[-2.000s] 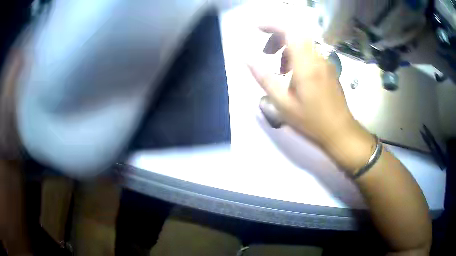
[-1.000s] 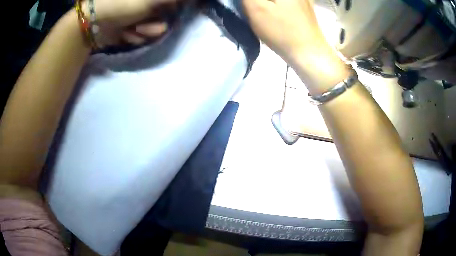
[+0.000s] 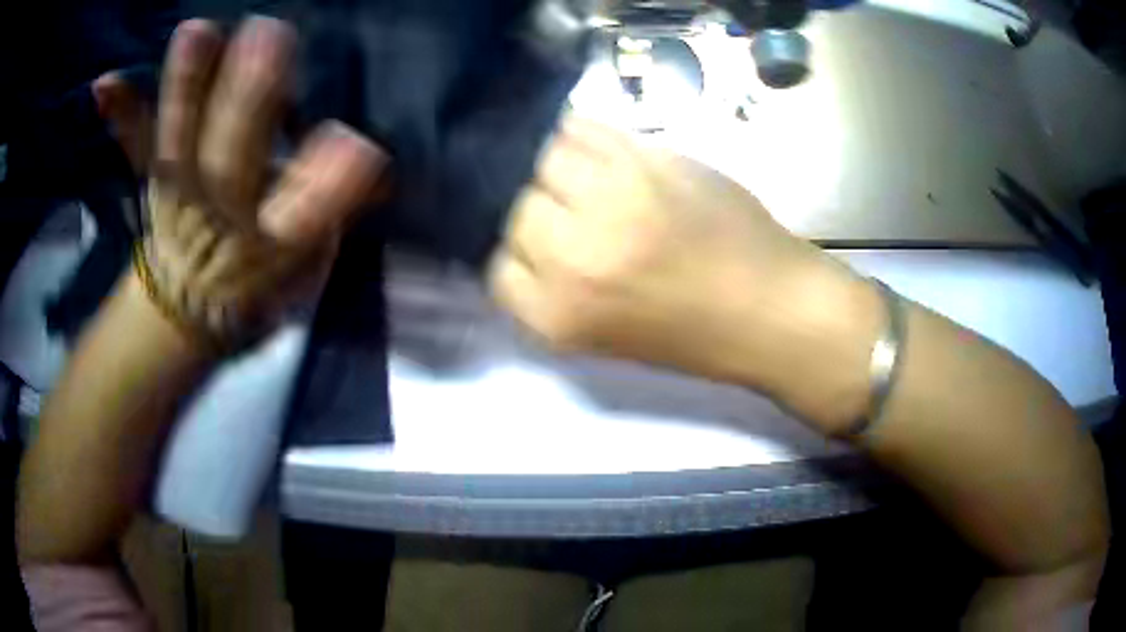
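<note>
Black cloth [image 3: 432, 117] lies on the machine bed and white table, blurred, with a dark strip hanging at the table's front edge. My right hand [image 3: 617, 247] is closed on the cloth's right edge, just below the bright presser foot area [image 3: 632, 77]. My left hand [image 3: 241, 185] is blurred, over the left part of the cloth, with its fingers spread and holding nothing that shows. A white to light-blue piece [image 3: 235, 432] hangs below my left wrist.
The beige machine bed [image 3: 889, 148] extends to the right, with a grey knob [image 3: 780, 56] above it. Black thread snips [image 3: 1043, 226] lie at the right on the bed edge. The white table's grey front edge [image 3: 580, 500] curves across, above my lap.
The pale side of the cloth has turned away and black cloth now shows by the machine. Both hands have come down towards me; my left hand has spread its fingers.
</note>
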